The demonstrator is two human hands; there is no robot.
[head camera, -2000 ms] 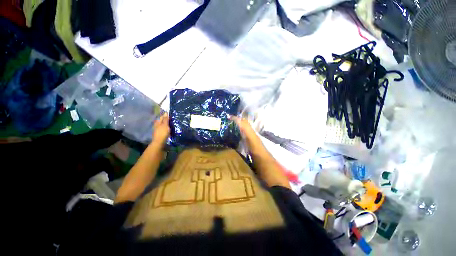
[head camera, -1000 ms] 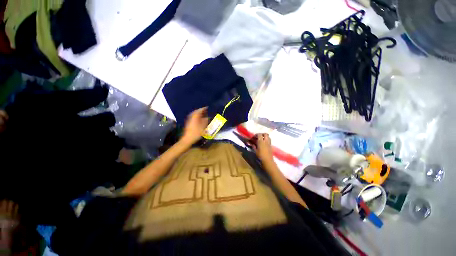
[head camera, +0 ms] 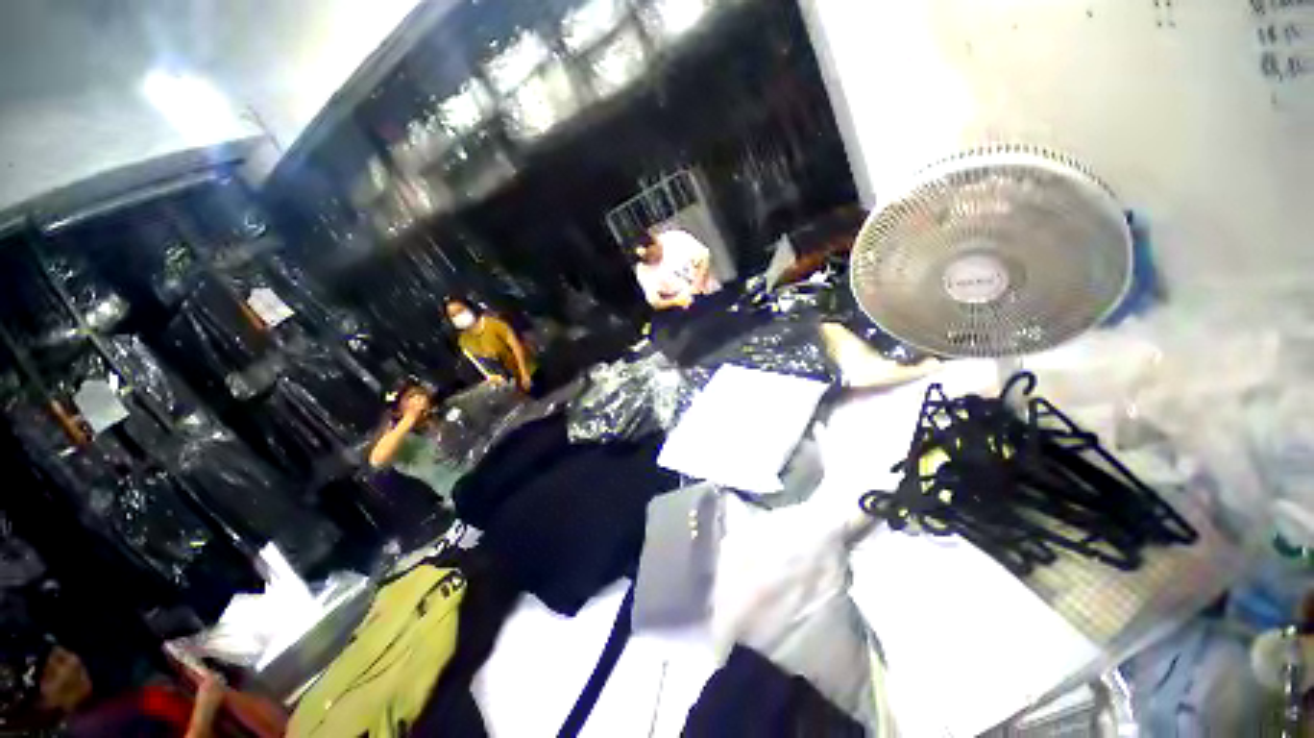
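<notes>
Neither of my hands is in the picture. A dark garment (head camera: pixel 764 702) lies nearest in front of me at the bottom edge, partly cut off. A long dark strip of cloth (head camera: pixel 598 666) lies to its left on the white table surface (head camera: pixel 536 666). White sheets (head camera: pixel 968 634) lie to the right. A pile of black hangers (head camera: pixel 1026 483) lies behind them. A grey folded piece (head camera: pixel 677 559) lies mid-table, with a white flat sheet (head camera: pixel 745 427) behind it.
An olive-green garment (head camera: pixel 378 652) and a large dark cloth (head camera: pixel 562 505) lie left. A grey fan (head camera: pixel 991 257) stands at the back right. Several people are beyond the table, one in a mustard top (head camera: pixel 494 346). Plastic-covered racked clothes (head camera: pixel 159 476) line the left.
The view has swung up from the table to the room. My hands, the yellow tag and the red strip have left the picture. The dark garment is now at the bottom edge.
</notes>
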